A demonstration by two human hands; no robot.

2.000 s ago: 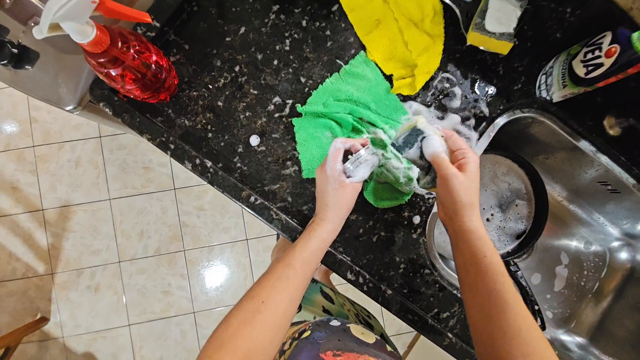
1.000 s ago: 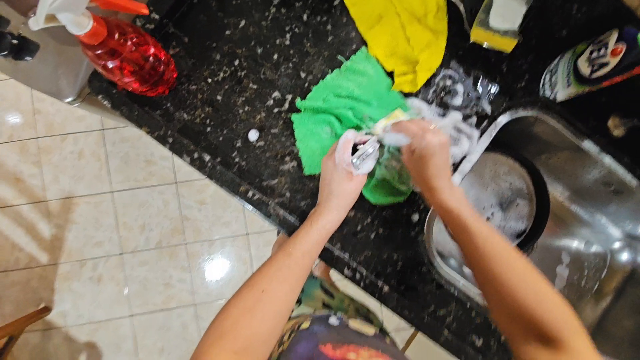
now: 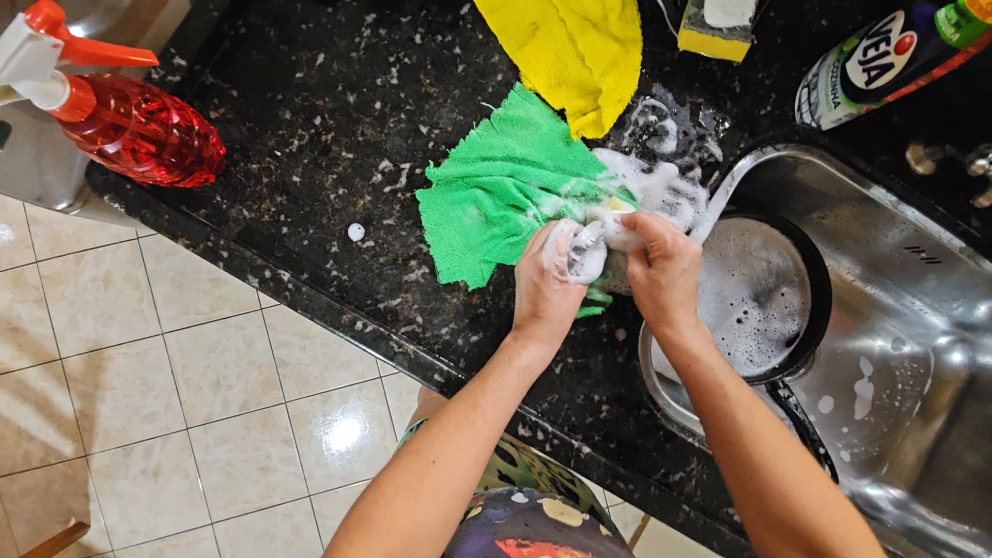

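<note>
My left hand (image 3: 546, 283) is closed around a small foam-covered object (image 3: 583, 246) with a shiny, metallic or clear look; its exact kind cannot be told. My right hand (image 3: 665, 267), just beside it, grips a foamy sponge (image 3: 618, 209), of which only a yellowish bit shows through the suds. Both hands are over the lower right part of a crumpled green cloth (image 3: 496, 194) on the dark stone counter. White foam (image 3: 659, 190) lies on the counter between the cloth and the sink.
A frying pan (image 3: 756, 294) with soapy water sits in the steel sink (image 3: 891, 372) at right. A yellow cloth (image 3: 581, 54), another sponge (image 3: 717, 31) and a cleaner bottle (image 3: 883, 66) lie farther back. A red spray bottle (image 3: 143, 128) is at the counter's left end.
My right hand and its sponge have moved against the foamy object, shifting about beside my left hand. My left hand has stayed nearly in place. The cloths and pan have not moved.
</note>
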